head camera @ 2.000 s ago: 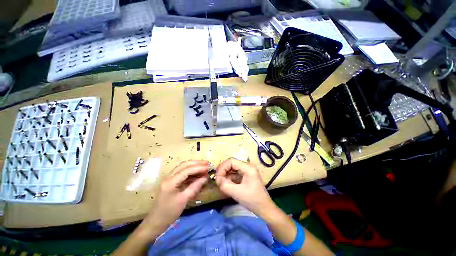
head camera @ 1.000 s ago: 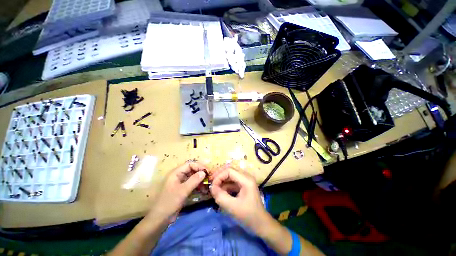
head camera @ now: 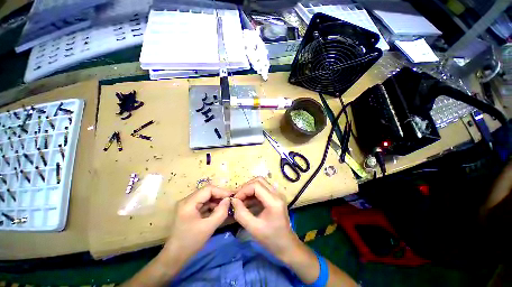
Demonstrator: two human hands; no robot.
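My left hand (head camera: 197, 217) and my right hand (head camera: 263, 212) meet at the bench's front edge. Their thumbs and fingertips pinch a tiny dark part (head camera: 231, 208) between them, mostly hidden by the fingers. Just beyond, a short black tubular part (head camera: 208, 158) lies on the cardboard. The flat metal fixture (head camera: 236, 120) behind it bears several small black parts and a thin upright plate. A syringe-like tube (head camera: 261, 102) with a yellow band lies level beside the plate. A clear plastic film (head camera: 141, 194) and a short row of silvery parts (head camera: 132, 183) lie left of my hands.
A white compartment tray (head camera: 72, 162) with dark pieces is at left. A dark clump (head camera: 128, 104) lies upper left. Scissors (head camera: 293, 166), a round bowl (head camera: 305, 117), a fan (head camera: 334, 59) and a black box (head camera: 393, 117) with a red light are at right, a black cable between.
The view has shifted, so the bench things sit further left and higher in the picture. My fingertips have drawn closer together around the small part, which now shows less yellow.
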